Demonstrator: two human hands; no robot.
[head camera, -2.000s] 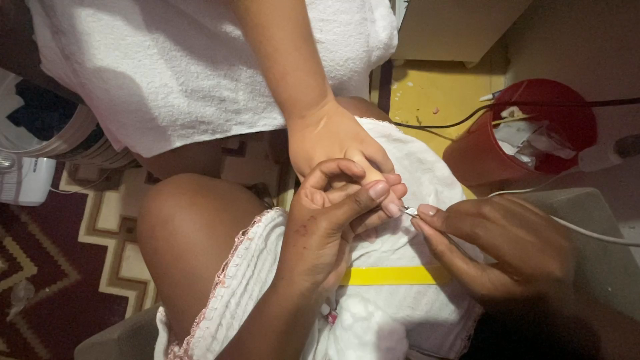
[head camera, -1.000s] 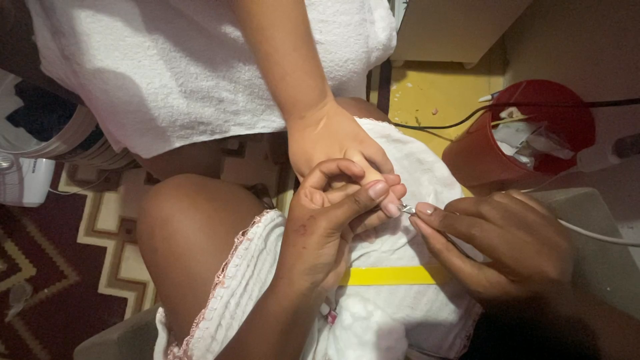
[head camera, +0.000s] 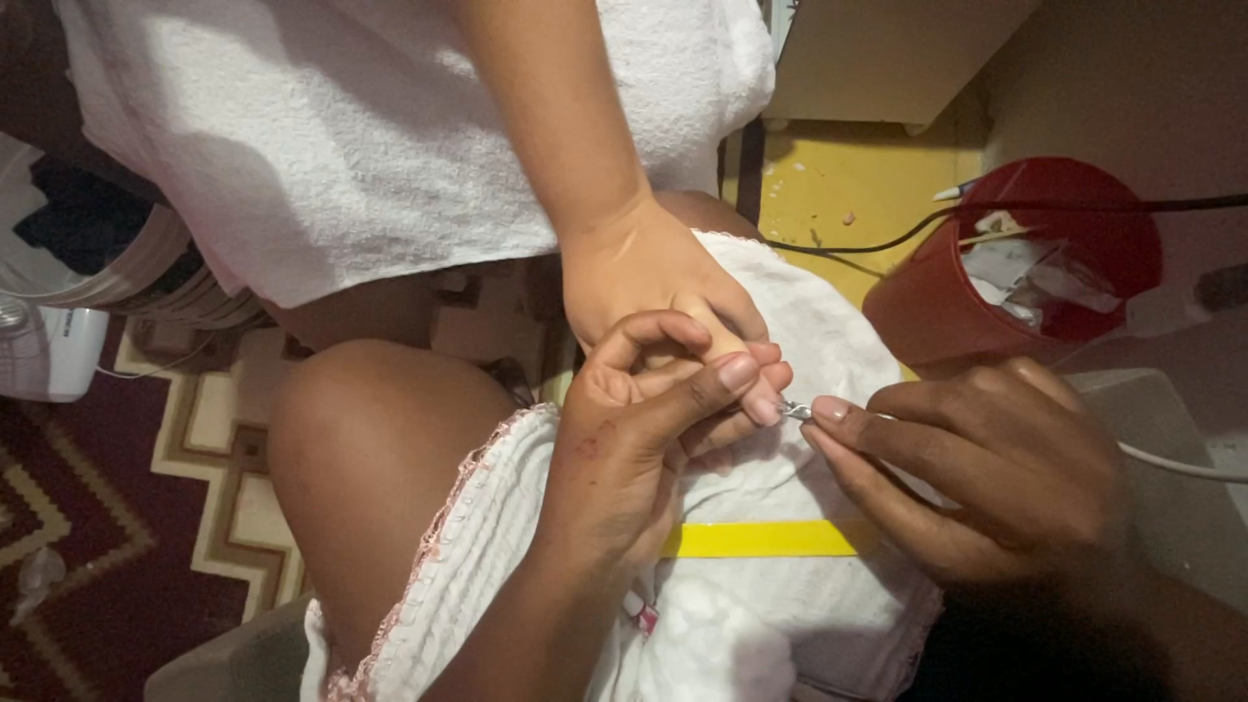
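Observation:
Another person's hand (head camera: 643, 273) reaches down from the top over my lap. My left hand (head camera: 634, 419) grips one of its fingers between thumb and fingers. Between the thumb and fingertips of my right hand (head camera: 975, 458) is a small metal nail tool (head camera: 798, 410), its tip at the nail of that finger; most of the tool is hidden in my hand. Below the hands, a yellow strip (head camera: 765, 539) lies across a white cloth (head camera: 829, 341) on my lap. White cotton wool (head camera: 717, 643) rests nearer to me, beside a small pink and white object (head camera: 641, 612).
A red bin (head camera: 907, 307) with crumpled waste stands at the right, a black cable (head camera: 868, 250) passing across it. The other person's lap bears a white towel (head camera: 370, 146). At the left are a white bucket (head camera: 136, 263) holding dark cloth, a white device (head camera: 73, 351) and a patterned rug (head camera: 117, 507).

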